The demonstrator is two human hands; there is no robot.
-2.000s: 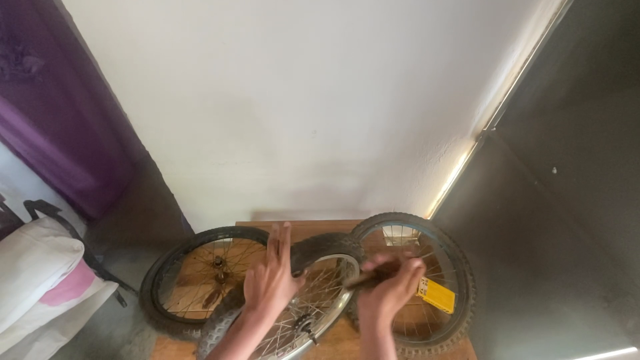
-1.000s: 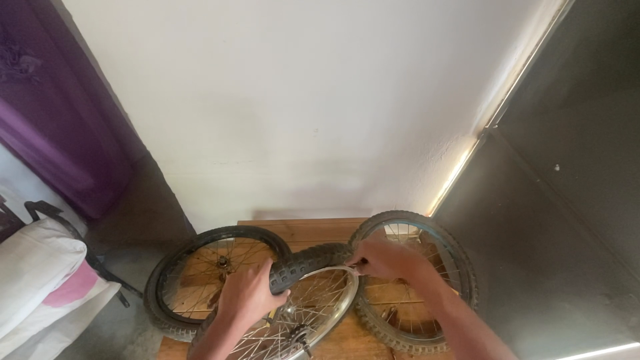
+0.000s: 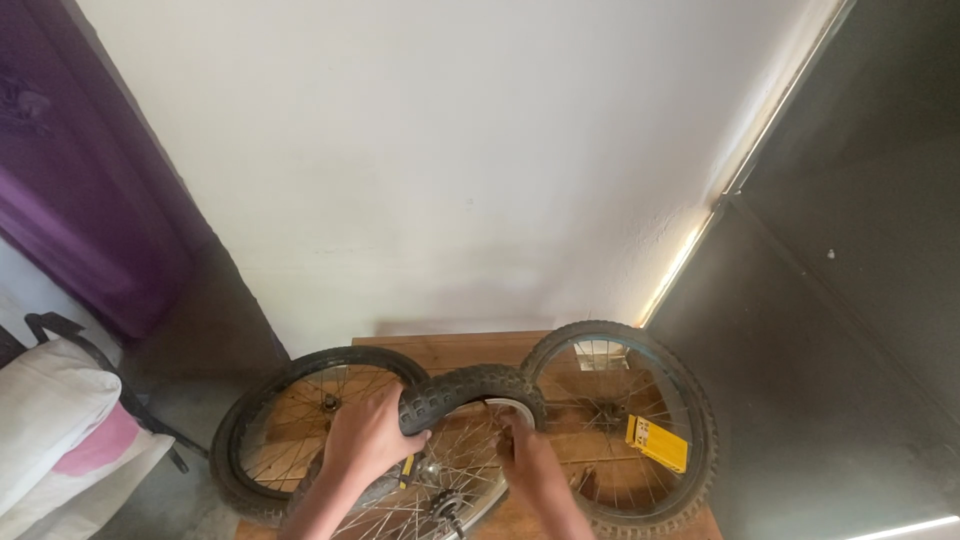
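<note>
In the middle, a bicycle wheel with a silver rim (image 3: 495, 487) and a knobby black tire (image 3: 469, 384) is tilted up, the tire standing partly off the rim at the top. My left hand (image 3: 375, 431) grips the tire on its upper left, thumb on the inner side. At the rim's upper right, my right hand (image 3: 525, 450) has its fingers curled around a small dark item that is mostly hidden, so I cannot tell what it is. The wheel's hub with a sprocket (image 3: 447, 506) shows between my forearms.
A second bicycle wheel (image 3: 234, 442) lies at left and a third (image 3: 701, 420) at right on the wooden table (image 3: 442, 343). A yellow box (image 3: 658, 444) rests on the right wheel's spokes. White wall behind, dark panel at right, cushions (image 3: 56, 405) on a chair at left.
Two seconds ago my left hand was raised with fingers extended; now it grips the tire. My right hand has moved down along the rim since one second ago, uncovering the yellow box.
</note>
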